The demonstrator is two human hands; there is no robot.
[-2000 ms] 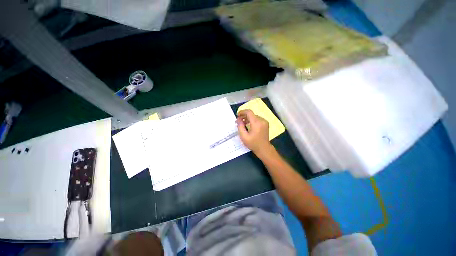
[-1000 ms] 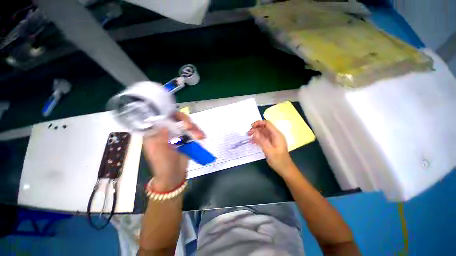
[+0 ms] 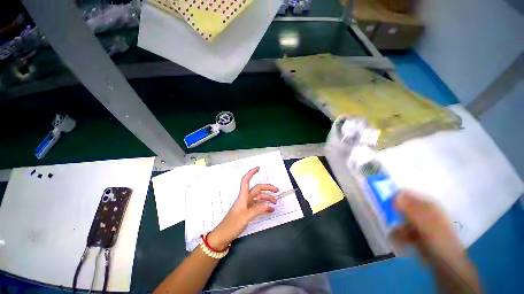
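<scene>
My right hand (image 3: 422, 221), blurred, holds a handheld fan unit (image 3: 376, 178) by its handle at the right, in front of the white foam sheets. The fan's bright blue battery cell (image 3: 384, 195) shows, and its round head points up and left. My left hand (image 3: 253, 202) is over the record sheets (image 3: 201, 201) with fingers spread, holding nothing. It wears a beaded bracelet. A pen (image 3: 286, 194) lies on the sheets beside its fingertips.
Two more fans (image 3: 212, 130) lie on the green belt (image 3: 264, 123). A yellow pad (image 3: 317, 182) is right of the papers. A bagged yellow slab (image 3: 368, 95) rests on foam sheets (image 3: 454, 166). A phone (image 3: 109, 217) lies on the white board (image 3: 51, 215). Sheets (image 3: 201, 49) hang above; a post (image 3: 109, 86) rises left.
The left hand held a fan a second ago and is now empty over the papers. The right hand has moved from the papers to the right and now holds a fan.
</scene>
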